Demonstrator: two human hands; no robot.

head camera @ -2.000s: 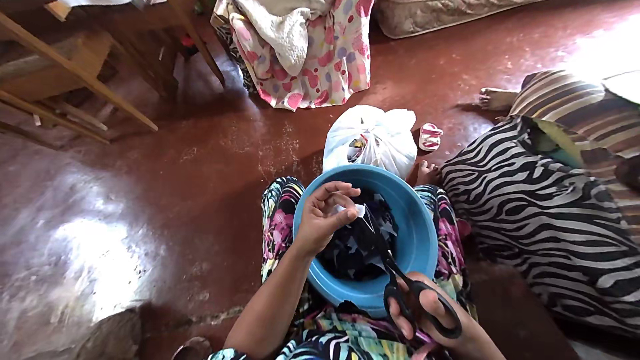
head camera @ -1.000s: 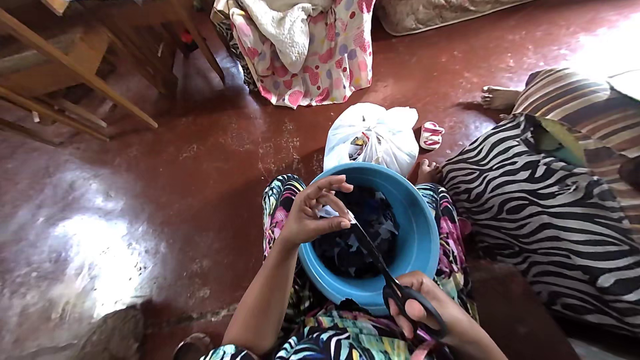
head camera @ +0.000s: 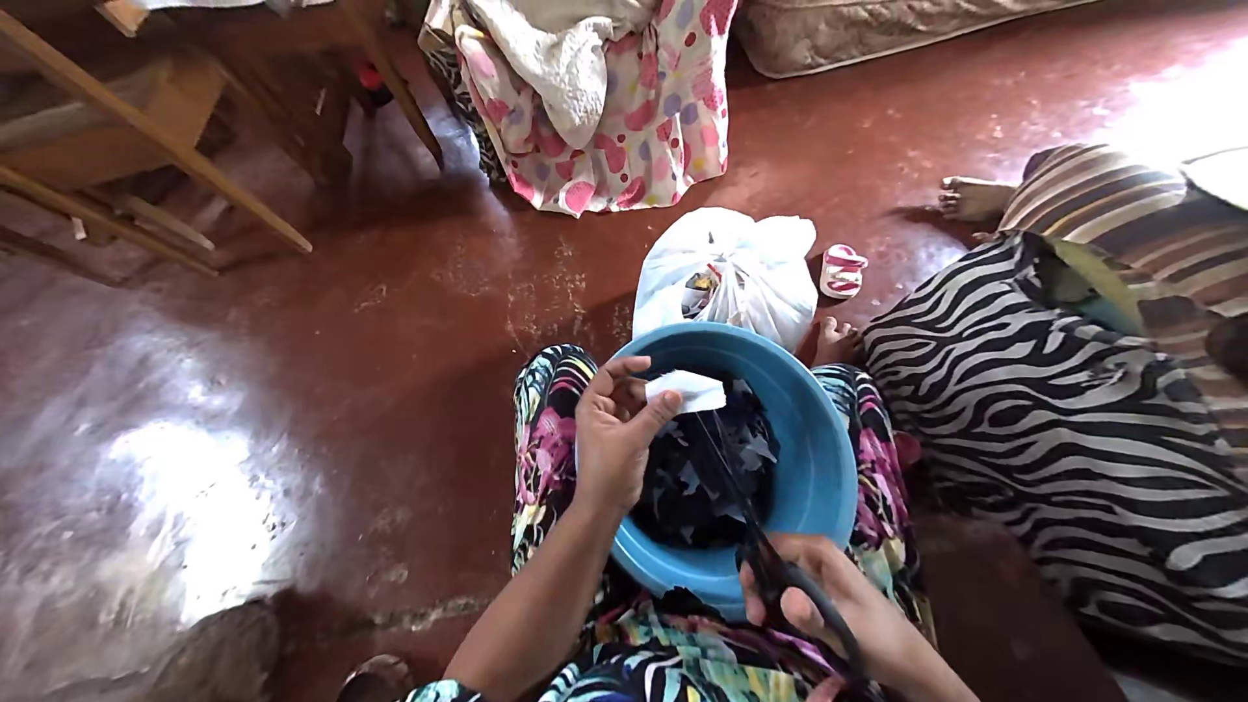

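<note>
My left hand [head camera: 619,429] pinches a small white scrap [head camera: 688,391] between thumb and fingers, over the left part of a blue plastic basin [head camera: 819,458]. Black-handled scissors [head camera: 765,565] are in my right hand [head camera: 829,604] at the basin's near right rim. Their blades point up and left toward the white scrap; whether they touch it I cannot tell. Dark cut scraps [head camera: 697,487], some with pale patches, lie in the bottom of the basin, which rests on my lap between my knees.
Beyond the basin stands a knotted white plastic bag [head camera: 726,263], with a small pink-and-white sandal [head camera: 842,271] beside it. A person in zebra-striped cloth [head camera: 1033,429] is close on the right. Wooden furniture [head camera: 166,136] stands at upper left, near a cloth-draped piece [head camera: 624,127].
The white scrap now shows broadly between my left fingers, where it was mostly hidden before. The scissors first moved up toward my left fingers, and their blades now sit a little lower.
</note>
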